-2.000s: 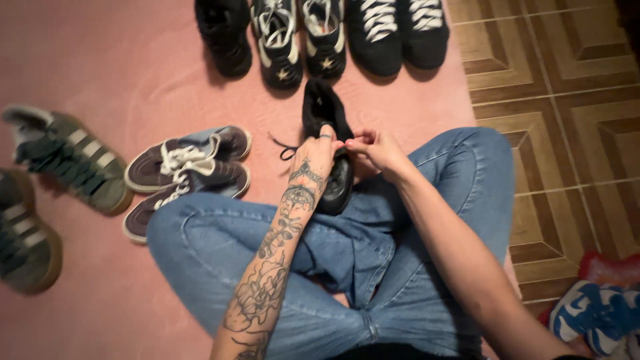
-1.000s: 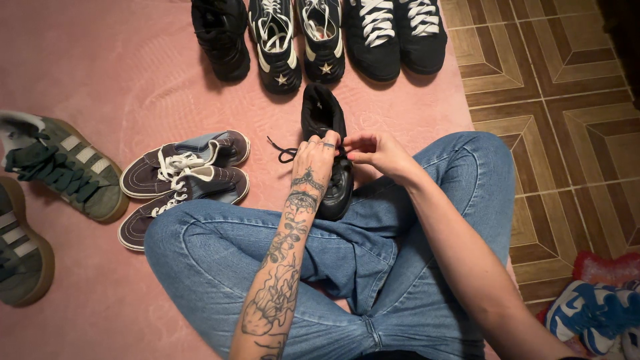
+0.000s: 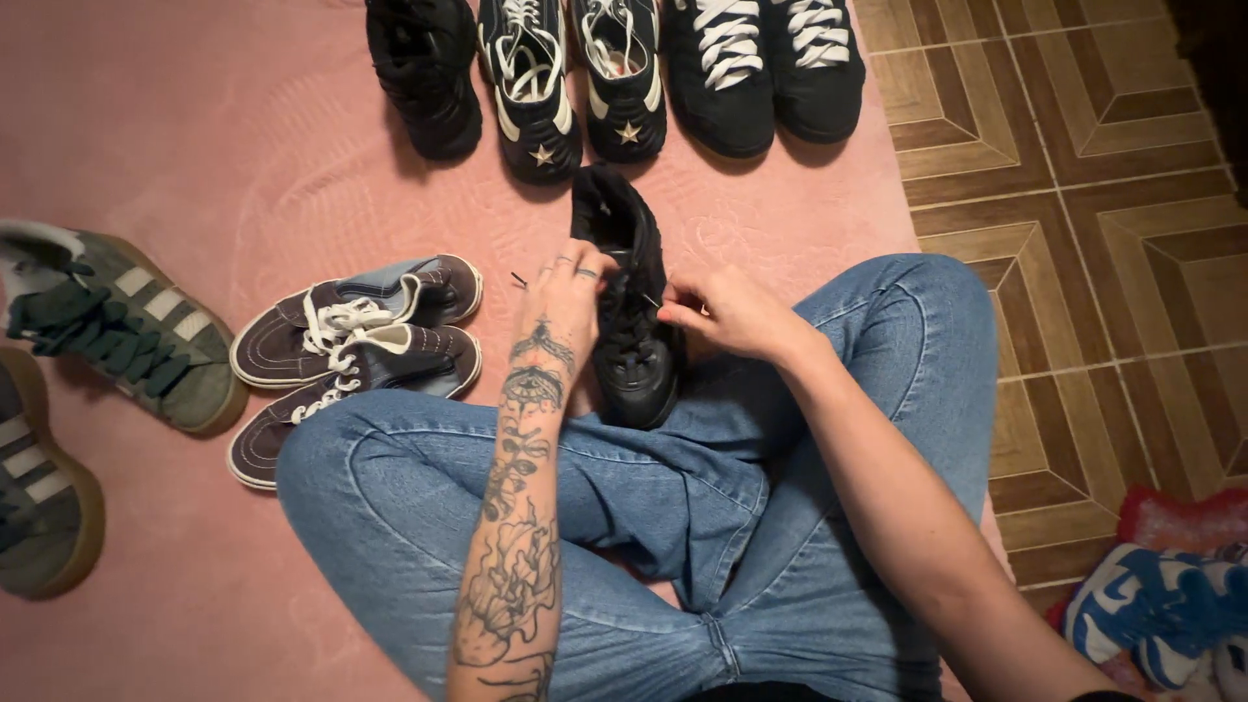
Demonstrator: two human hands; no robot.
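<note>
A black shoe point(image 3: 636, 375) stands with its toe toward me, just in front of my crossed legs in blue jeans. My left hand point(image 3: 568, 292) lies along the left side of its opening, fingers bent over the laces; whether they grip anything is hidden. A dark lace tip sticks out left of that hand. On the other side, my right hand point(image 3: 717, 310) pinches a thin black shoelace point(image 3: 649, 300) between thumb and index finger, close to the shoe's eyelets.
Beyond are a black shoe point(image 3: 429, 88), black sneakers with gold stars point(image 3: 539, 146) and black shoes with white laces point(image 3: 723, 107). Brown sneakers point(image 3: 283, 346) and grey-green striped sneakers point(image 3: 180, 331) lie left on the pink cloth point(image 3: 244, 585). Blue-and-white sneakers point(image 3: 1121, 595) are at lower right by the tiled floor point(image 3: 1072, 224).
My left hand has moved left from over the laces to the shoe's left side. The lace loop seen earlier on the left no longer shows; only a tip does.
</note>
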